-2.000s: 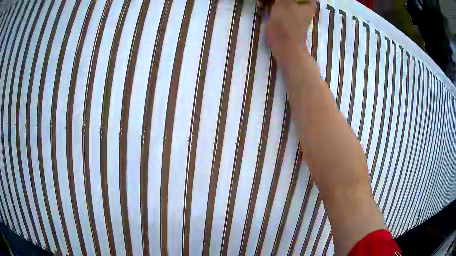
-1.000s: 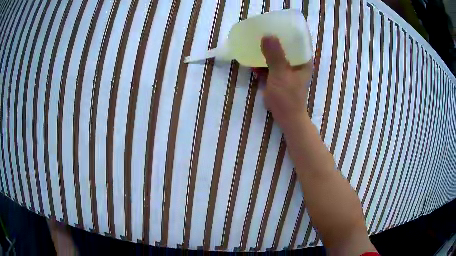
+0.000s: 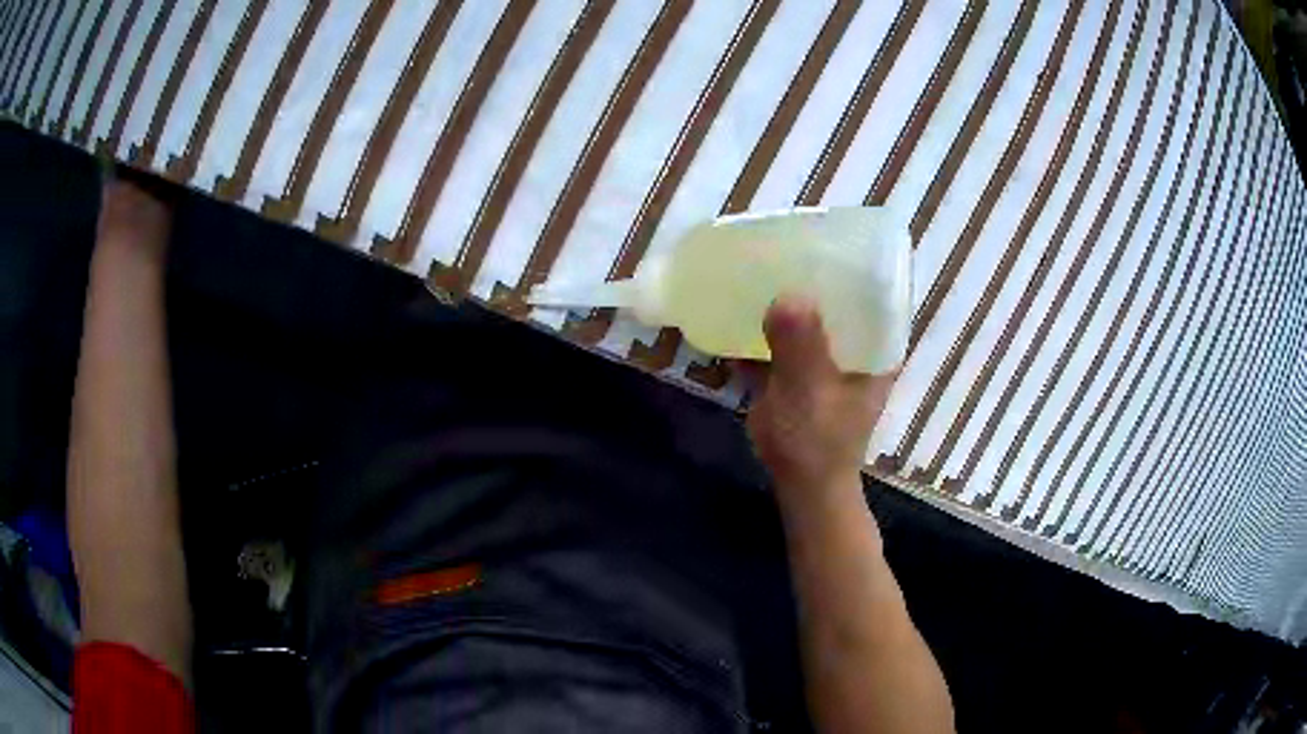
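My right hand (image 3: 814,409) is closed around a translucent squeeze bottle (image 3: 788,280) with pale yellow liquid. The bottle lies sideways and its thin white nozzle (image 3: 581,294) points left. The nozzle's tip is at the near end of a brown strip (image 3: 573,187), by the panel's near edge. The long white panel (image 3: 430,108) carries many parallel brown strips with stepped ends. My left hand (image 3: 132,208) is at the panel's near edge at the far left, dark and blurred; its fingers cannot be made out.
My dark trousers with an orange-brown patch (image 3: 426,584) are below the panel edge. A blue thing (image 3: 50,552) shows at the lower left beside a pale curved edge. The panel stretches on to the right edge of the view.
The view has tilted down, showing more of the near edge and my trousers. The bottle has moved from mid-panel to the strips' near ends. My left forearm has come into view.
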